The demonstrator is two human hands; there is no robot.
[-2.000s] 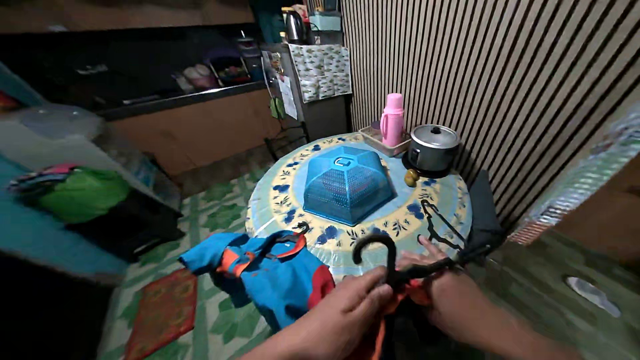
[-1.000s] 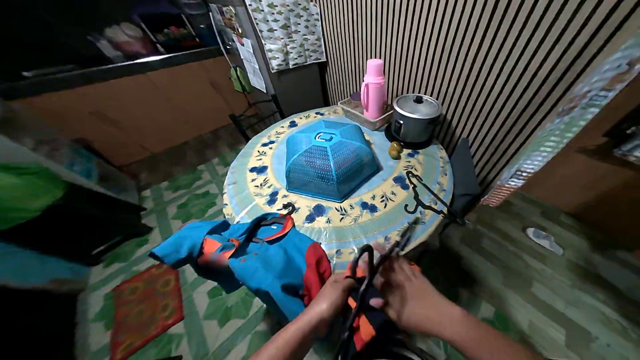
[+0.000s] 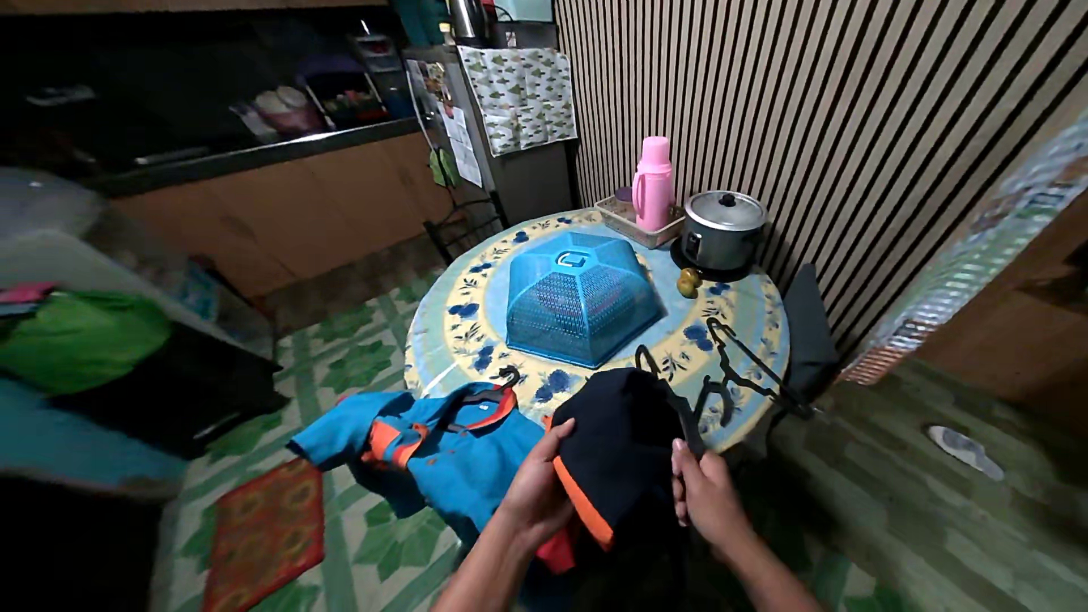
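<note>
A black garment with an orange edge [image 3: 608, 450] is gripped at its left side by my left hand [image 3: 540, 484]. My right hand [image 3: 705, 493] is closed on a black clothes hanger [image 3: 684, 416], whose hook rises beside the dark cloth. Left of the hands, a blue shirt with orange trim [image 3: 476, 450] hangs over the near edge of the round table, with another hanger hook [image 3: 508, 374] showing at its collar. More black hangers [image 3: 739, 365] lie on the table's right side.
A blue mesh food cover [image 3: 582, 306] stands mid-table [image 3: 433, 314]. Behind it are a pink thermos [image 3: 654, 187] in a basket [image 3: 625, 223], a rice cooker [image 3: 722, 234] and small round fruits [image 3: 688, 283]. A dark chair [image 3: 807, 323] stands at the right.
The dark garment with the orange edge has come up between my hands and is spread wider. The blue shirt still hangs at the table's near left edge.
</note>
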